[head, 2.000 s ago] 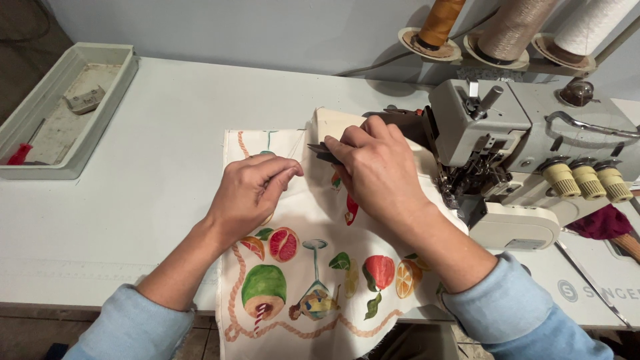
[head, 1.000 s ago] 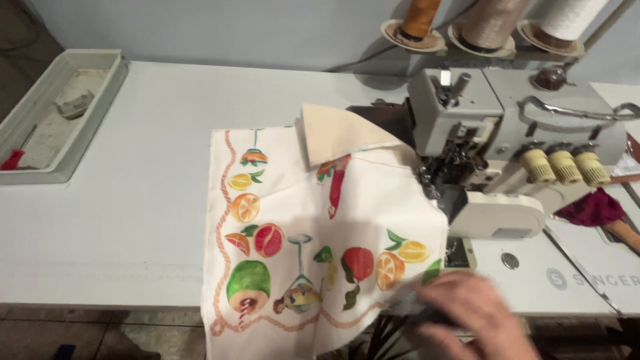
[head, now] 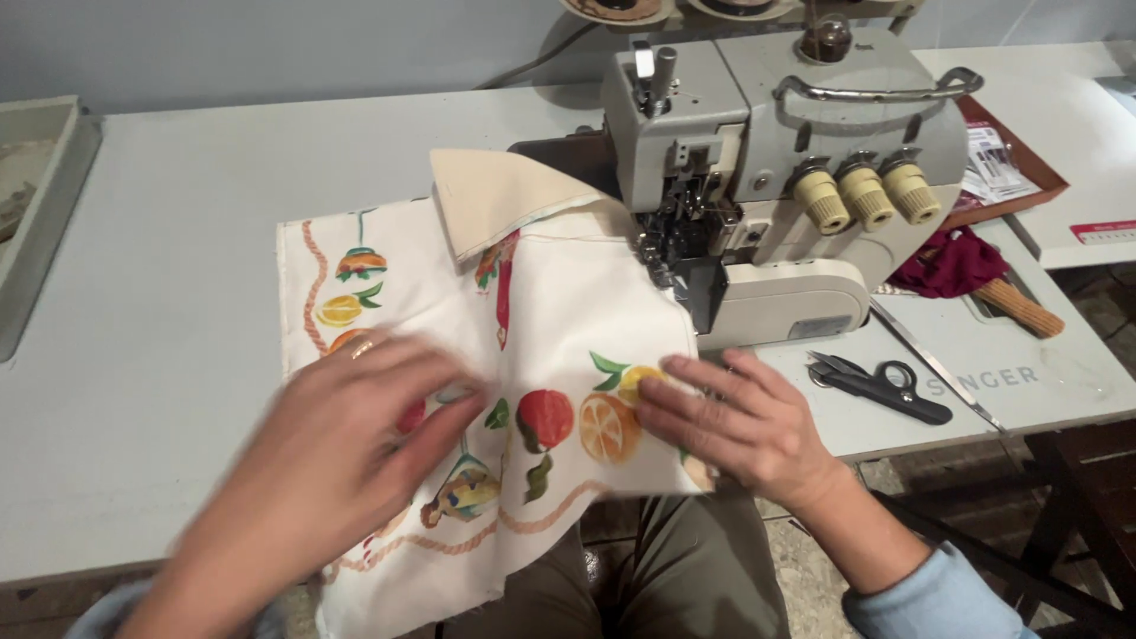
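Observation:
A white cloth printed with fruit [head: 577, 311] lies over the table's front edge, its right side against the overlock machine's stitching area [head: 679, 231]. One corner is folded over, showing a plain cream underside [head: 506, 195]. My left hand [head: 355, 435], blurred, is over the cloth's left half with thumb and fingers apart; whether it pinches any fabric cannot be told. My right hand [head: 737, 417] rests on the cloth's right edge, fingers spread, beside the printed orange slice. Black-handled thread snips [head: 879, 386] lie to the right of that hand.
The overlock machine [head: 852, 133] stands at the right with three cream tension dials [head: 865, 197]. Metal tweezers [head: 936, 364] and dark red fabric [head: 950, 264] lie beside it. A brown tray [head: 1021, 169] is behind. A grey tray [head: 53, 213] sits at far left.
The snips, in my right hand two seconds ago, now lie on the table at the right. My right hand is back on the cloth, and my left hand has come back into view.

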